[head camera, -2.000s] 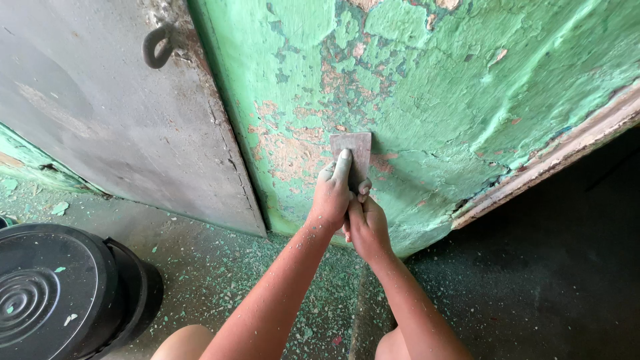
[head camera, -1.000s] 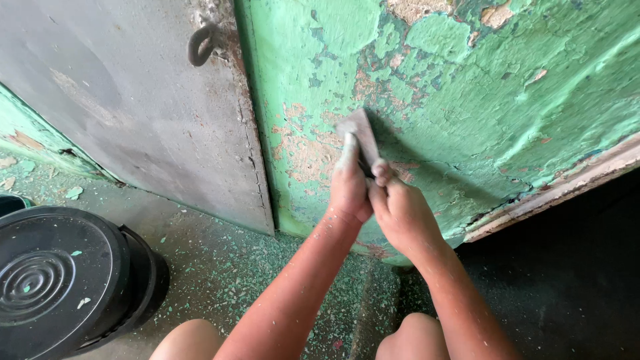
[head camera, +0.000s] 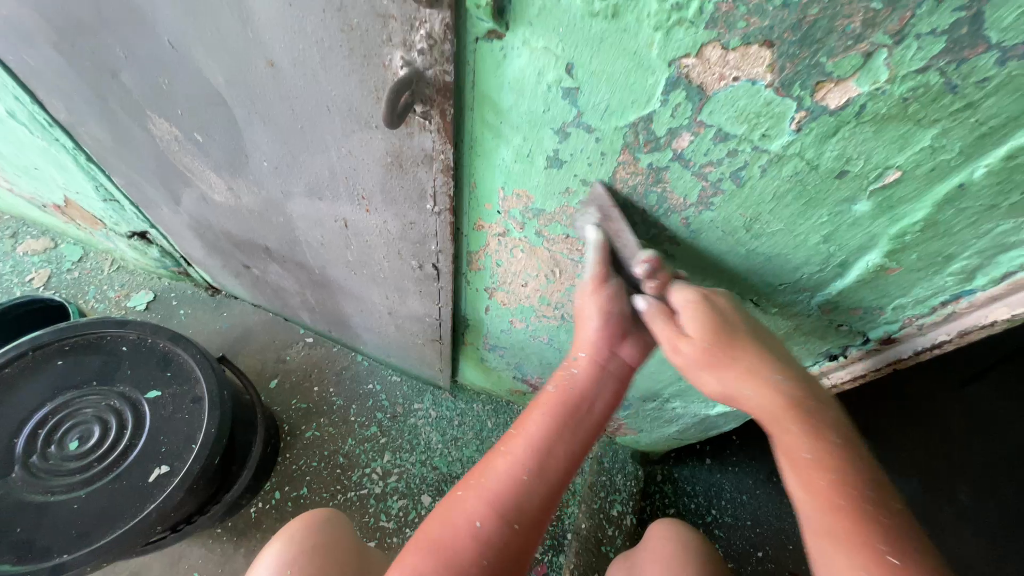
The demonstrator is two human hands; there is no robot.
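A metal scraper (head camera: 614, 220) with a dark handle is held in both hands against the green painted wall (head camera: 752, 232). My left hand (head camera: 604, 308) grips it from the left, its thumb laid along the blade. On the right, my right hand (head camera: 704, 332) closes around the handle's lower part, its fingers close to the left hand. The blade is tilted up to the left, beside a patch of bare plaster (head camera: 532, 268) where the paint is gone. The blade's tip is blurred, and the hands hide most of the handle.
A grey metal door (head camera: 320, 184) with a ring handle (head camera: 402, 98) is left of the wall. A black lidded bucket (head camera: 184, 376) stands at lower left, near another dark container (head camera: 36, 310). Paint flakes litter the concrete floor (head camera: 352, 448). A dark opening (head camera: 944, 432) lies at right.
The scraper, upright two seconds ago, now leans to the left. Both hands still hold it, and my right forearm has swung outward to the right. The view has shifted somewhat.
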